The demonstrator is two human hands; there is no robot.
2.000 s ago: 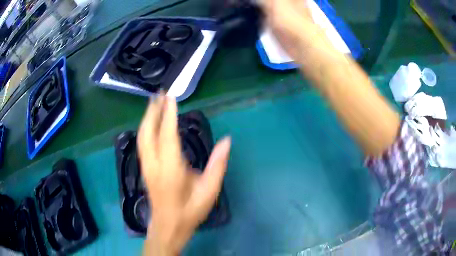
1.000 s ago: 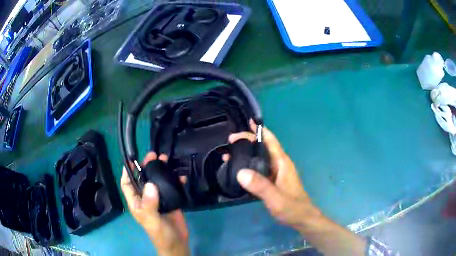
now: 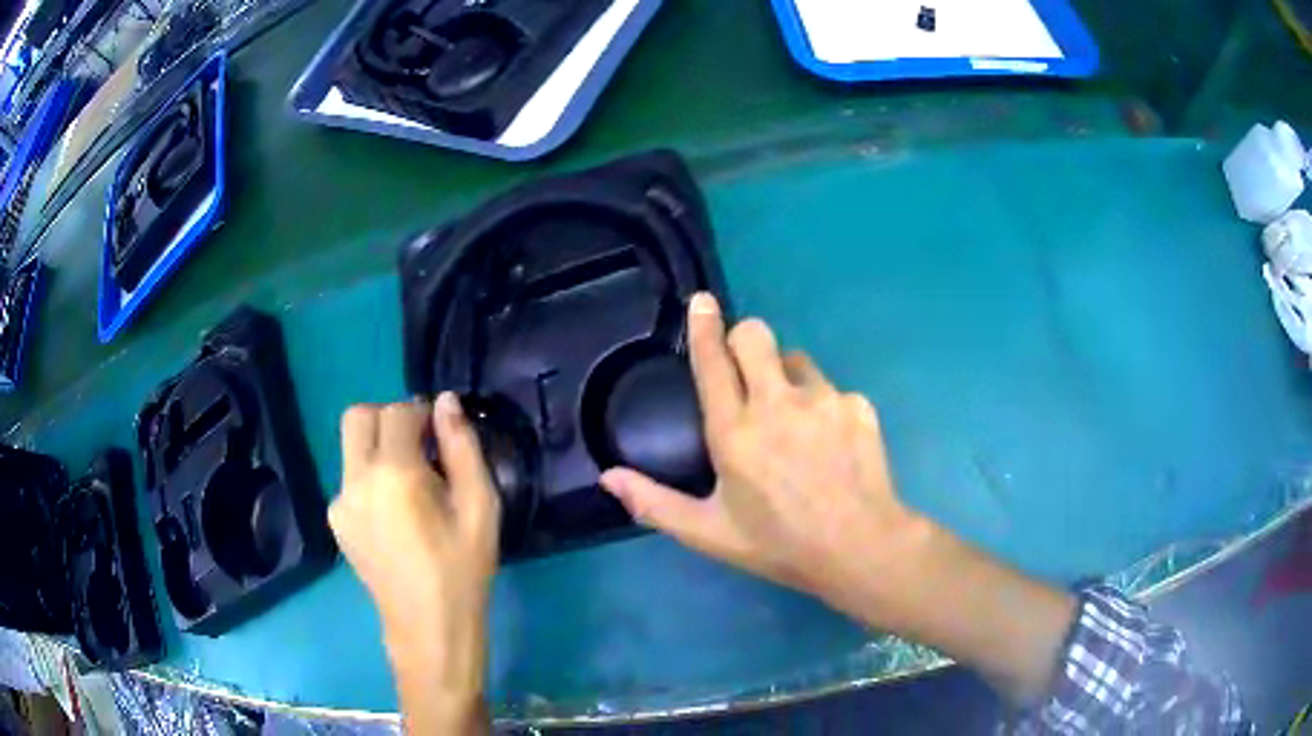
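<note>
A black headset (image 3: 658, 420) lies in a black moulded insert tray (image 3: 540, 305) on the teal bench in front of me. Its headband runs along the arched groove and the right ear cup sits in the right well. My right hand (image 3: 777, 439) has its thumb and fingers spread around the right ear cup. My left hand (image 3: 425, 496) has its fingertips on the left ear cup (image 3: 497, 467), which it partly hides. I cannot tell whether the left cup is fully seated, and the boom microphone is not clear.
More black insert trays (image 3: 230, 475) stand at the left. Blue line trays (image 3: 163, 194) lie beyond the bench edge, two with filled black trays. One line tray (image 3: 935, 36) holds a tiny dark piece (image 3: 925, 19). A white bottle (image 3: 1266, 170) and crumpled white cloth (image 3: 1291, 266) are at the right.
The headset, held above the insert tray a second ago, is down in it. My hands have moved down with the ear cups. Earlier, my right hand was over the line tray at the back.
</note>
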